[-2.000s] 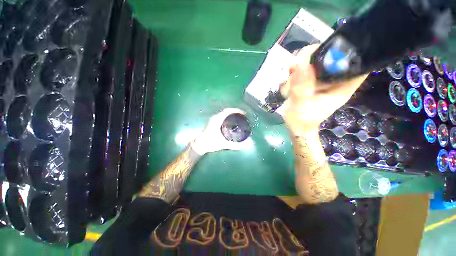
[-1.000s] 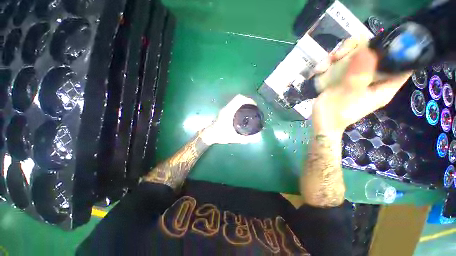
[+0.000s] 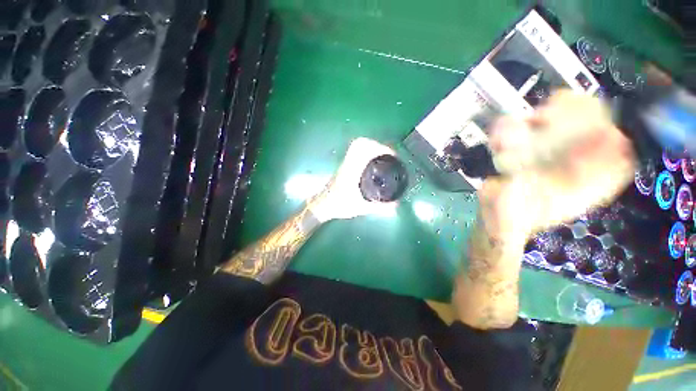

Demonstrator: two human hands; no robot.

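My left hand is closed around a round black unit over the green mat. The unit's dark disc side with small holes faces up. My right hand is blurred and closed around the electric screwdriver, whose blurred blue-and-white badge shows beyond the hand near the right edge. A thin pale tip shows in front of my right fingers, over the dark window of the white screw feeder. The hand covers part of the feeder. The screwdriver's grip is hidden.
Stacked black blister trays stand at left. At right are units with coloured rings and a black blister tray. A clear plastic cup and a brown cardboard box are at lower right. Tiny specks lie on the mat.
My right hand and the screwdriver have moved right, and the pale tip now shows at the feeder window. My left hand still holds the unit. The whole view has shifted somewhat.
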